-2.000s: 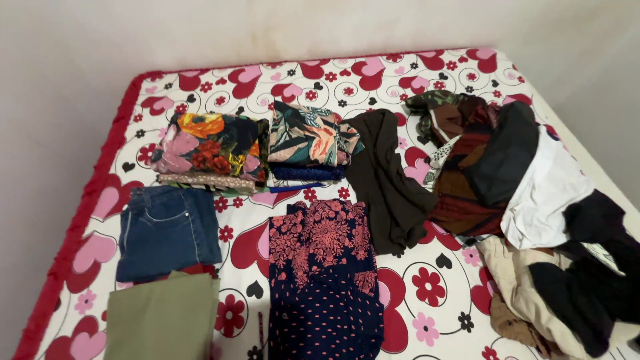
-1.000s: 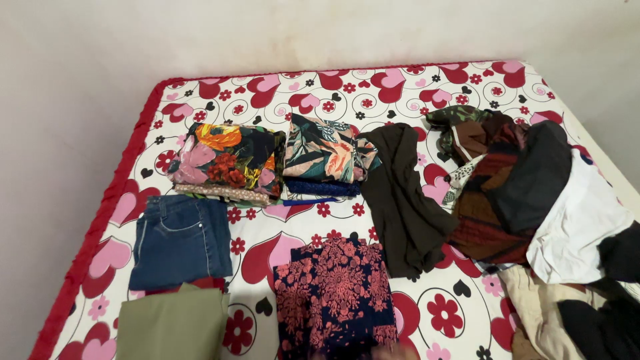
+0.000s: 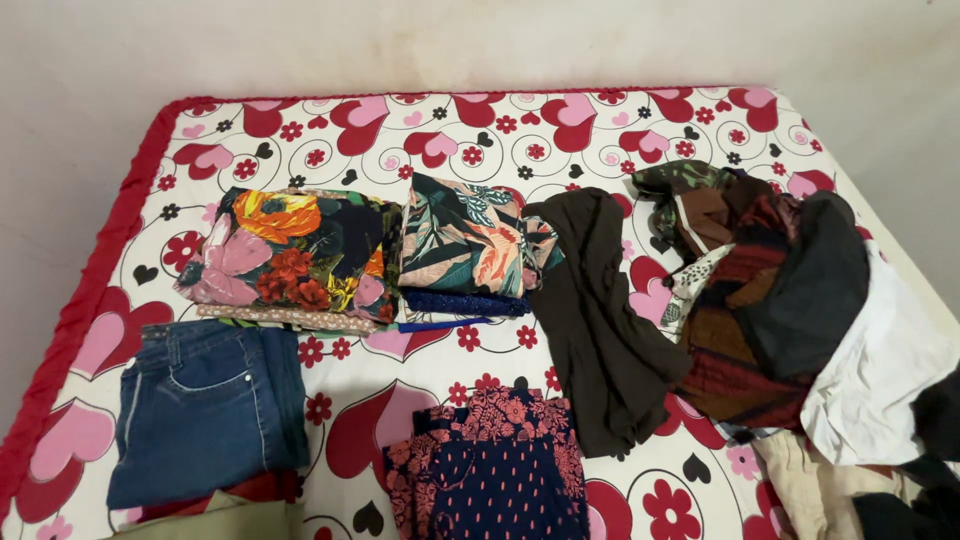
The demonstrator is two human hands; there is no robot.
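Observation:
Neither my left hand nor my right hand shows in the head view. At the bottom centre lies a navy garment with coral print (image 3: 510, 480), partly cut off by the lower edge. Folded blue jeans (image 3: 202, 405) lie to its left, above a folded olive-green cloth (image 3: 225, 521). Farther back, a folded dark floral garment (image 3: 300, 255) tops one stack, and a folded leaf-print garment (image 3: 465, 240) tops another beside it, over a dark blue sparkly cloth (image 3: 465, 303). A dark brown garment (image 3: 600, 322) lies loosely spread to the right of the stacks.
A heart-and-flower bedsheet (image 3: 405, 367) with a red ruffled edge (image 3: 90, 300) covers the bed. At right is a loose heap with a striped garment (image 3: 720, 337), a black cloth (image 3: 802, 285), a white cloth (image 3: 870, 375) and a beige garment (image 3: 810, 472). Walls border the bed.
In the coral-and-navy garment, a dotted navy part now lies over the flowered part, which showed alone one second ago. Fingertips at the lower edge then are out of view now.

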